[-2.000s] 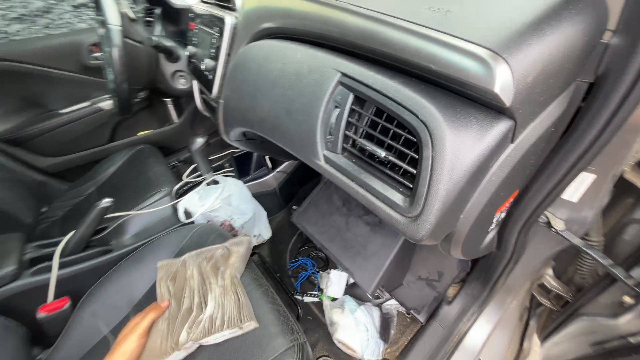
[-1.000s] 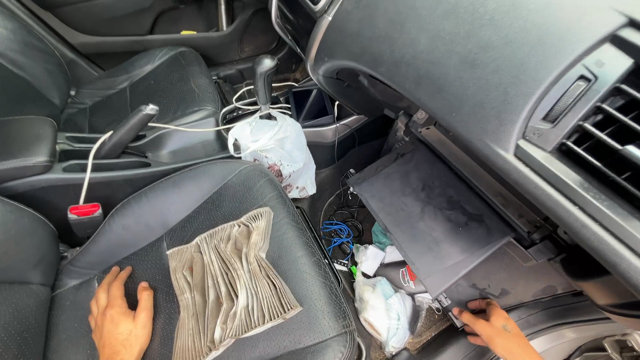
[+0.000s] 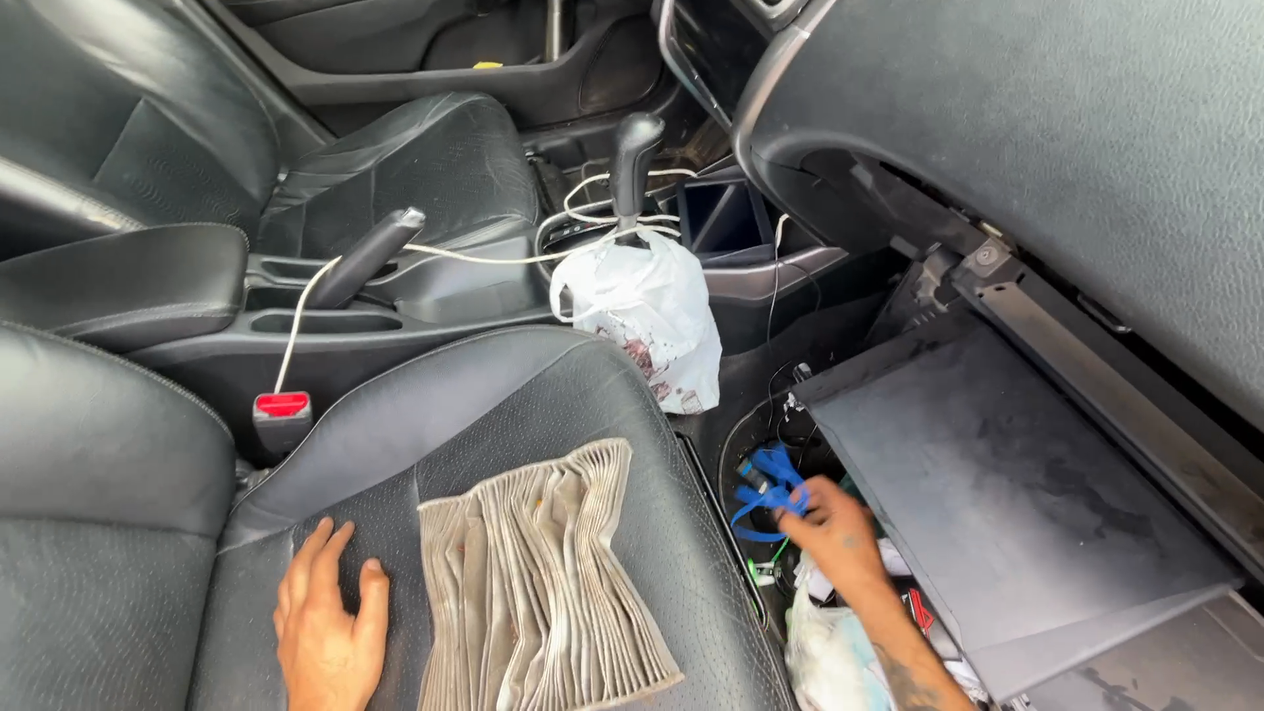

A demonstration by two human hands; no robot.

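My left hand (image 3: 331, 617) rests flat on the black leather seat (image 3: 513, 395), fingers spread, with nothing in it. Just right of it lies a dirty pleated cabin air filter (image 3: 538, 583). My right hand (image 3: 825, 523) reaches down into the footwell, its fingers closed on a blue cord or strap (image 3: 770, 494) that is blurred. The lowered glove box (image 3: 1027, 494) hangs to the right of that hand. Below the wrist are a white plastic bag (image 3: 829, 652) and a small red item (image 3: 920, 610).
A white plastic bag (image 3: 657, 316) hangs from the gear lever (image 3: 637, 168). White cable runs over the console, past the handbrake (image 3: 370, 257) to the red seat-belt buckle (image 3: 281, 420). A dark-screened device (image 3: 726, 217) lies ahead of the lever. The dashboard (image 3: 1037, 128) overhangs the footwell.
My right hand has moved from the glove box's lower corner to the blue cord in the footwell. The filter, in my left hand two seconds ago, lies on the seat beside that hand.
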